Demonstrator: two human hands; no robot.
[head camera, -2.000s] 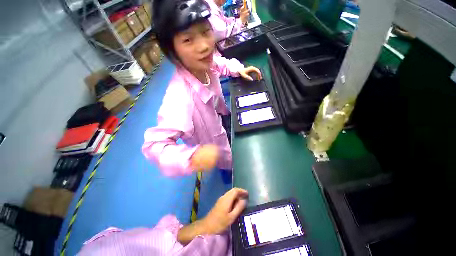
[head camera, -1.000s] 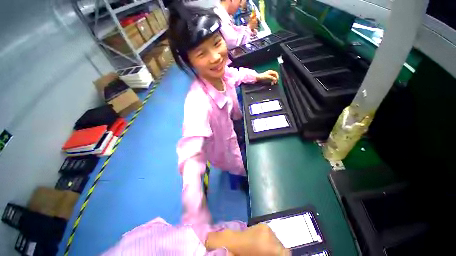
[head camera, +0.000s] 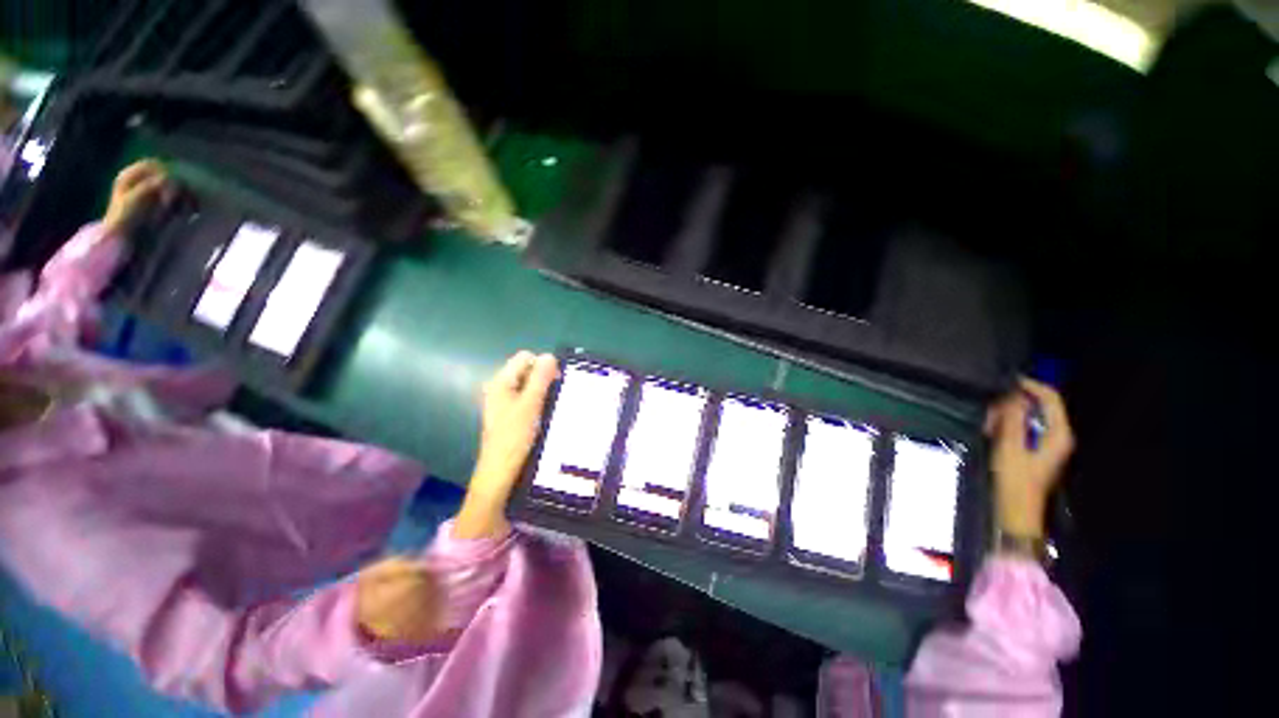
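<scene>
A black foam tray (head camera: 978, 491) lies on the green mat in front of me, slightly slanted. It holds several smartphones (head camera: 746, 466) with lit white screens, some with red or dark bars near the lower edge. My left hand (head camera: 516, 421) is at the tray's left end, its fingers curled over the edge. My right hand (head camera: 1031, 435) is at the upper right end, closed around a thin blue pen (head camera: 1035, 421). The view is blurred and the lower fingers of both hands are partly hidden.
Behind is a black rear tray (head camera: 912, 302) with dark slots. At left, a neighbour's tray (head camera: 241, 330) holds two lit phones, near stacked black trays (head camera: 302, 168) and a taped post (head camera: 435, 133). A person in pink (head camera: 183, 505) stands close, one hand (head camera: 400, 600) beside my left sleeve.
The view has swung right, showing the whole lit tray. My left hand has moved from in front of the tray to its left end. My right hand with the pen has come into view.
</scene>
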